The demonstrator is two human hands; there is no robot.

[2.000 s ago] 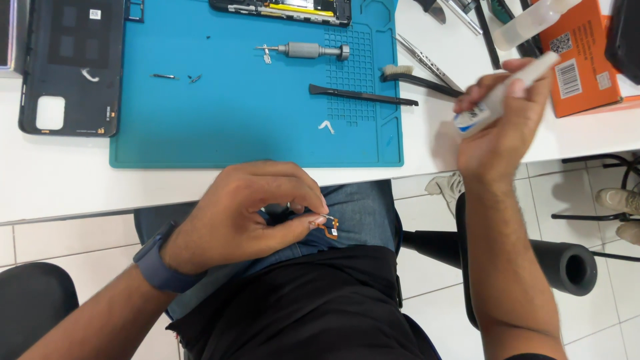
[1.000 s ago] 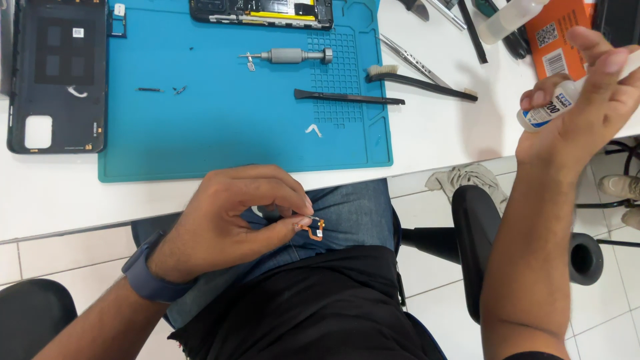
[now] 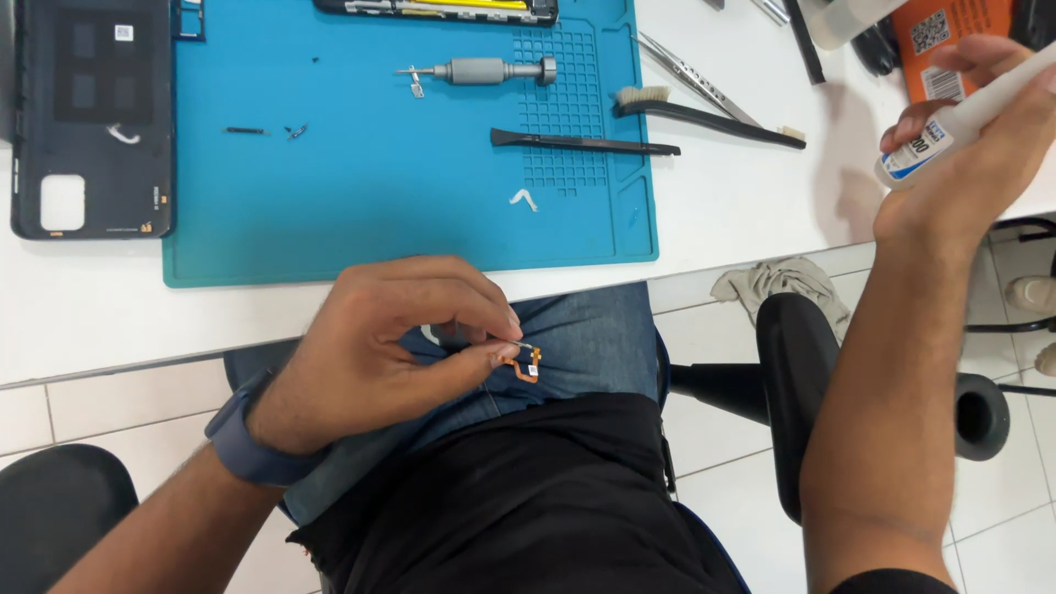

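My left hand (image 3: 404, 346) pinches a small orange flex cable (image 3: 528, 371) between thumb and forefinger, over my lap in front of the table edge. My right hand (image 3: 965, 165) is raised at the right and wrapped around a white plastic bottle (image 3: 949, 136) with a blue-and-white label, its base toward the left. On the blue repair mat (image 3: 371, 206) lie a grey screwdriver (image 3: 487, 71) with a small metal bracket (image 3: 416, 82) by its tip, a black pry tool (image 3: 586, 143), a white curved strip (image 3: 523, 199) and small dark parts (image 3: 246, 130). An opened phone (image 3: 462, 10) is cut off at the top.
A black phone back cover (image 3: 91, 181) overlaps the mat's left side. Right of the mat are a black brush (image 3: 718, 122), metal tweezers (image 3: 701, 81), another translucent bottle (image 3: 846, 23) and an orange box (image 3: 924, 41). A chair armrest (image 3: 792, 396) stands below the table at right.
My right hand has moved right with the bottle, and its fingers have shifted around it. My left hand still holds the flex cable over my lap.
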